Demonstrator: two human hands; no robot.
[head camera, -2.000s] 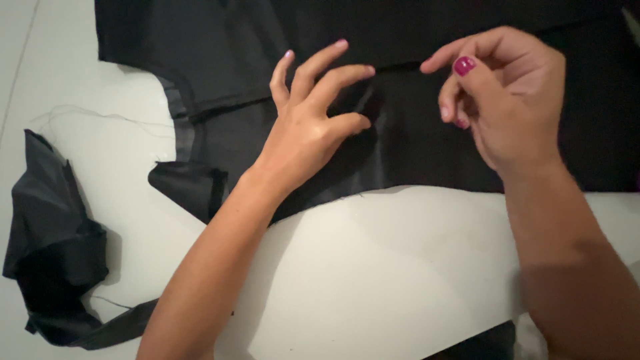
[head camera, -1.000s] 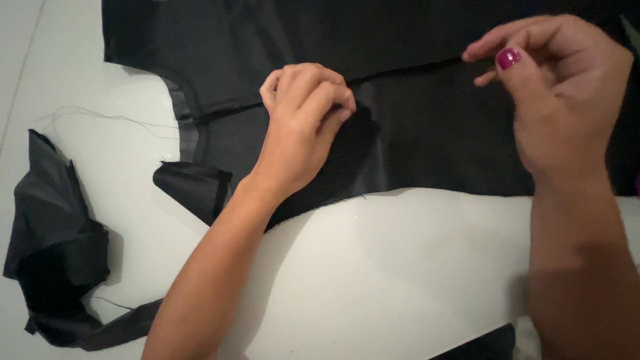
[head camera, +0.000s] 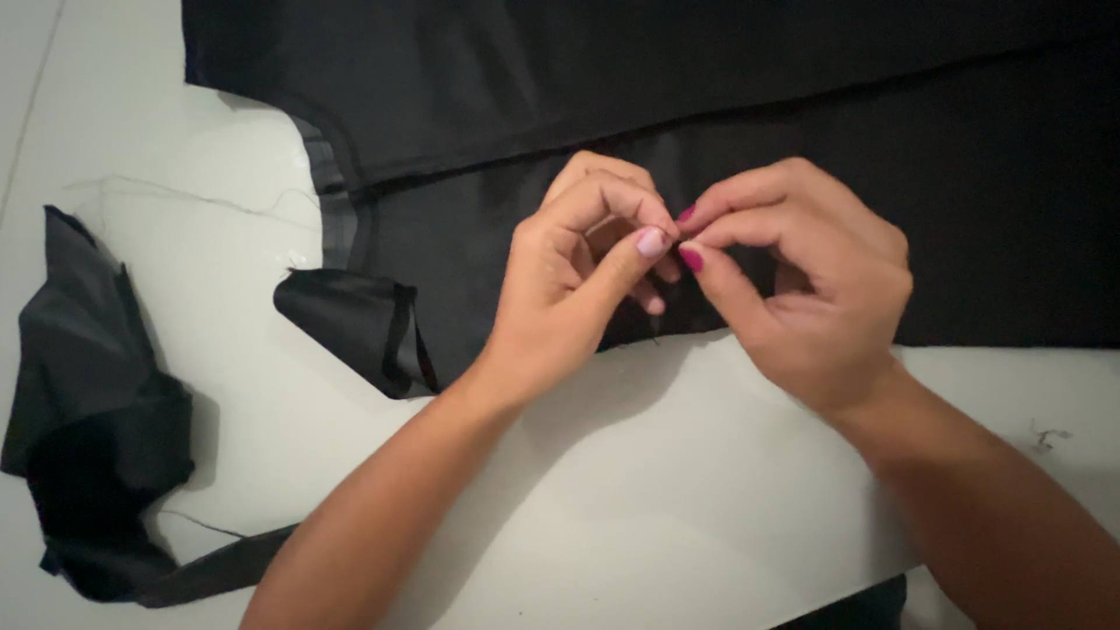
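Black fabric (head camera: 490, 96) with a long seam and a curved, bound-looking edge lies spread across the upper part of the view. Over it, my left hand (head camera: 586, 262) has thumb and forefinger pinched together. My right hand (head camera: 805, 271), with dark pink nails, pinches right beside them, the fingertips of both hands nearly touching. A tiny dark thing, perhaps thread, shows at the left fingertips; what the right fingertips hold is too small to tell. A folded corner of the fabric (head camera: 350, 324) lies left of my left wrist.
A crumpled black fabric piece (head camera: 105, 420) with a trailing strip lies at the left on the white surface (head camera: 665, 490). Loose thread (head camera: 210, 199) curls near the curved edge. Small thread scraps (head camera: 1046, 436) lie at the right. A dark thing (head camera: 857, 604) shows beyond the surface's lower edge.
My right hand has come left from well apart to beside my left hand. The left hand's fingers, spread two seconds ago, have closed into a pinch.
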